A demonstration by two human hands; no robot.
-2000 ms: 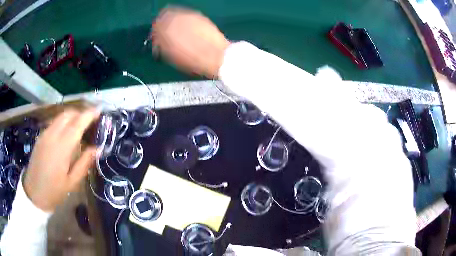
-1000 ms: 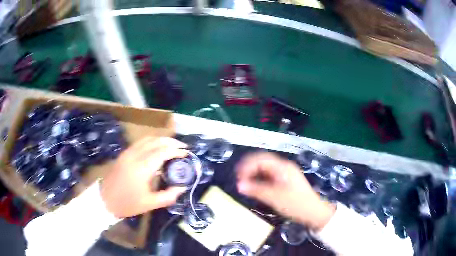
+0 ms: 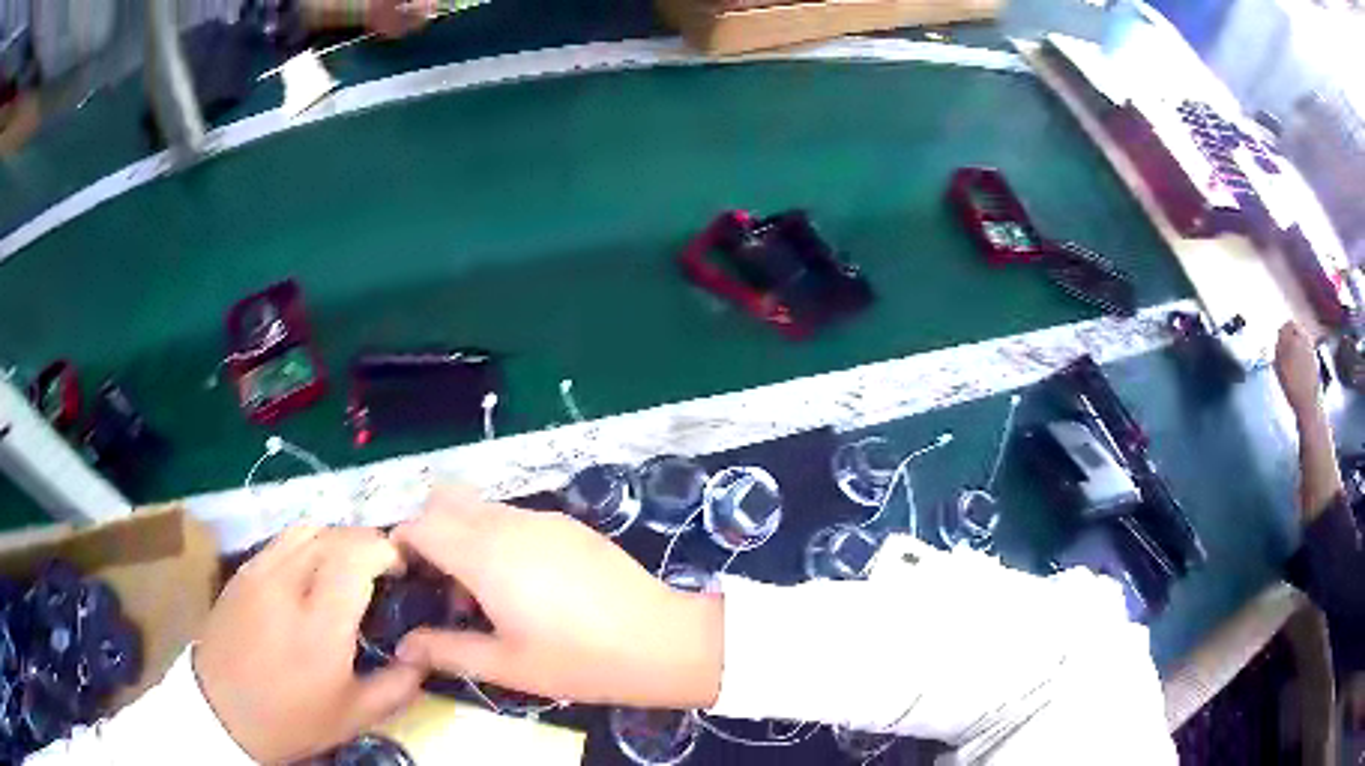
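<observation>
My left hand [image 3: 300,644] and my right hand [image 3: 562,606] are together at the lower left. Between their fingers is a dark round speaker [image 3: 401,611], mostly covered by the fingers. Several silver-rimmed speakers with pale leads, such as one speaker [image 3: 743,507], lie on the black mat [image 3: 794,457] to the right of the hands. A yellow paper sheet [image 3: 487,739] shows under and below my hands.
A cardboard box [image 3: 157,576] of dark speakers is at lower left. Red housings [image 3: 274,352] with black shells [image 3: 430,392] lie on the green belt [image 3: 494,240] behind a pale rail [image 3: 898,377]. Black housings [image 3: 1130,501] are at right. Another person's arm [image 3: 1311,427] is at the right edge.
The view has shifted, showing more of the belt's right side. My right hand has come to my left hand, and both now close around the dark speaker.
</observation>
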